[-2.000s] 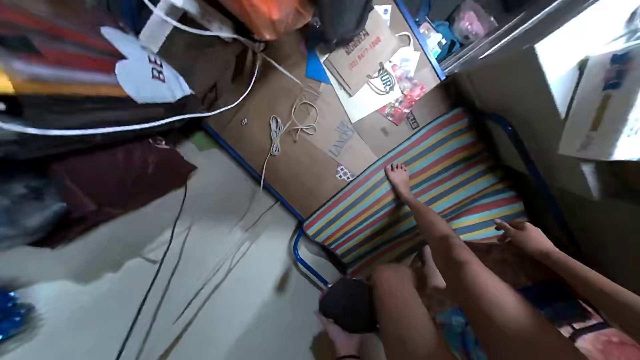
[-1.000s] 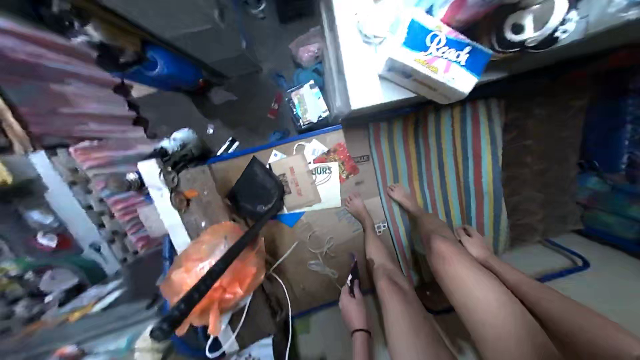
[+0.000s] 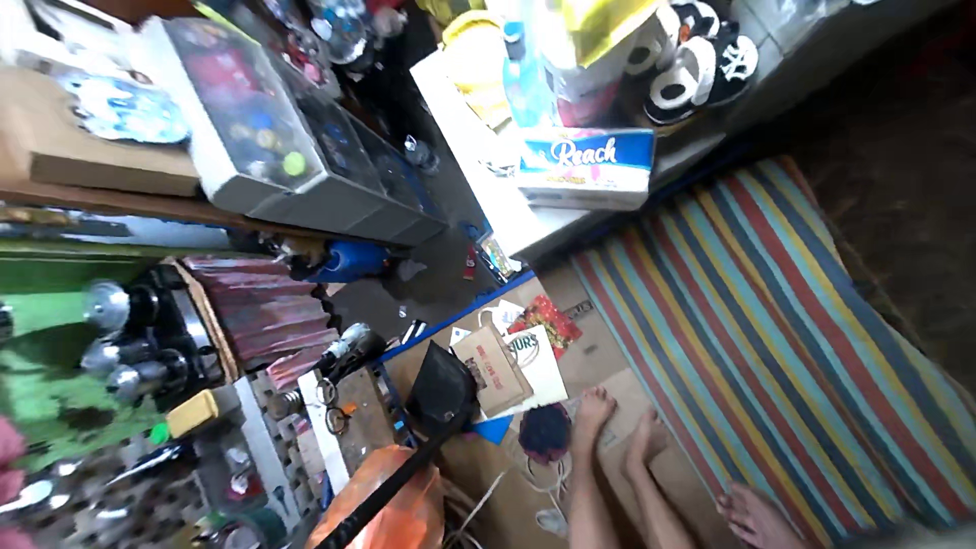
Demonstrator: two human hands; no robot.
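Observation:
My right hand [image 3: 751, 518] is at the bottom edge, blurred and partly cut off. Its fingers are apart over the border of a striped cloth mat [image 3: 732, 328], and no held thing shows. My left hand is out of the picture. Two bare feet [image 3: 596, 404] rest left of the mat on a cardboard sheet [image 3: 602, 366]. Beside the left one lies a dark round item [image 3: 545, 433] with a reddish rim, perhaps a cap or pouch. A white cord [image 3: 553, 476] is coiled below it. Farther up are a brown paper bag [image 3: 492, 370], a black pouch [image 3: 442, 385] and a red patterned packet [image 3: 547, 324].
An orange plastic bag [image 3: 389, 499] with a black strap stands at the lower left. At the top, a white table [image 3: 488, 210] bears a Reach box [image 3: 583, 168] and black-and-white footwear [image 3: 694, 72]. Clear-sided drawers [image 3: 244, 107] and a stove [image 3: 152, 335] are at the left.
The view has swung widely. My left hand, seen one second ago beside the feet with a dark thing, is out of view. A dark round item now shows on the cardboard near the feet.

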